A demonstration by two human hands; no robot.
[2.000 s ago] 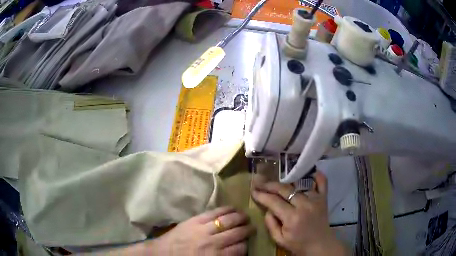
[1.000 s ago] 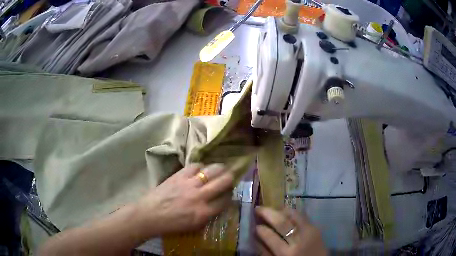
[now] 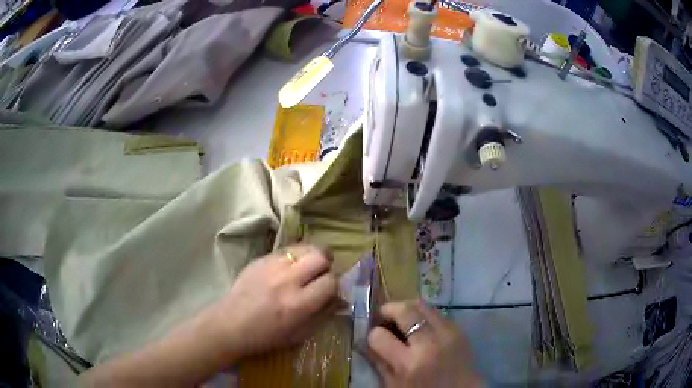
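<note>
The pale khaki-green panel lies left of the sewing machine, its darker olive edge running under the machine head. The narrow olive band comes from under the head toward me. My left hand, with a gold ring and slightly blurred, pinches the panel's olive edge in front of the head. My right hand, with a silver ring and cut off by the lower edge, holds the near end of the band. The needle tip is hidden by head and cloth.
A flat khaki-green pile lies at the left, with grey-brown pieces heaped behind. A lamp stands over an orange-yellow label. A strip bundle lies right of the needle. A control panel is at the upper right.
My hands moved from flat on the cloth near the needle toward me. My left hand went left, now with fingers curled on the olive edge. The band lies more exposed in front of the head.
</note>
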